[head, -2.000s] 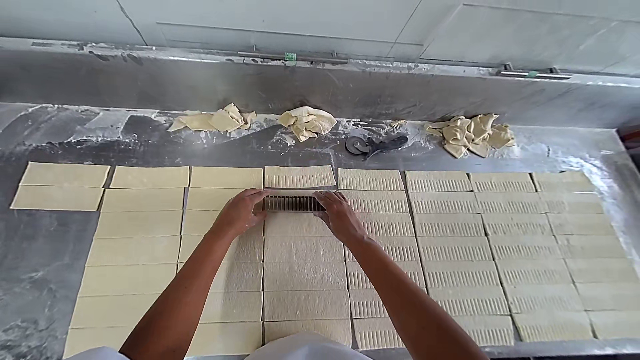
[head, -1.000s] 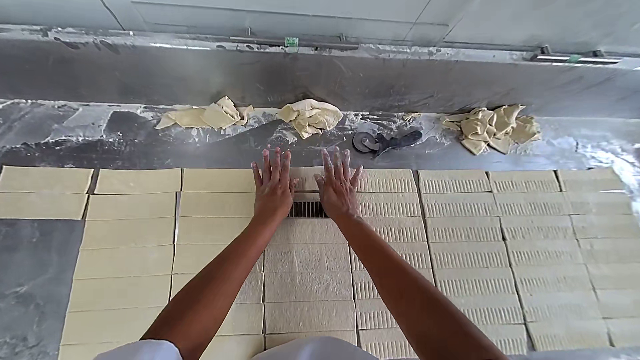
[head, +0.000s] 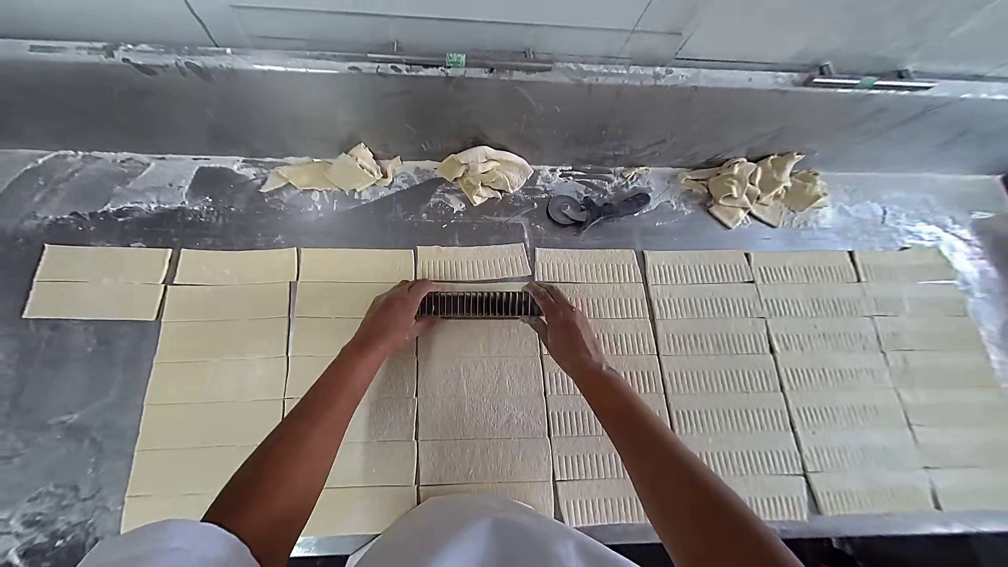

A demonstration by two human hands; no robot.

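Note:
Both my hands grip a metal multi-blade dough cutter by its ends, my left hand [head: 396, 315] at one end and my right hand [head: 565, 327] at the other. The cutter [head: 479, 304] lies across the second dough rectangle of the middle column. Just beyond it, the top dough rectangle [head: 472, 262] of that column bears a row of short parallel slits. Nearer my body, the dough rectangles [head: 482, 394] of this column look unslit. Columns to the right carry rows of slits [head: 713, 378]; those to the left have smooth dough rectangles [head: 220, 378].
Crumpled dough scraps [head: 484, 175] lie in several heaps along the back of the floured steel table [head: 63, 378], among them a larger heap [head: 756, 189] at right. A wheel cutter [head: 598, 209] with a dark handle rests between them. A steel upstand [head: 315, 110] runs behind.
One second ago my hands were spread flat with fingers extended over the cutter; now their fingers are curled around its ends, as they were two seconds ago.

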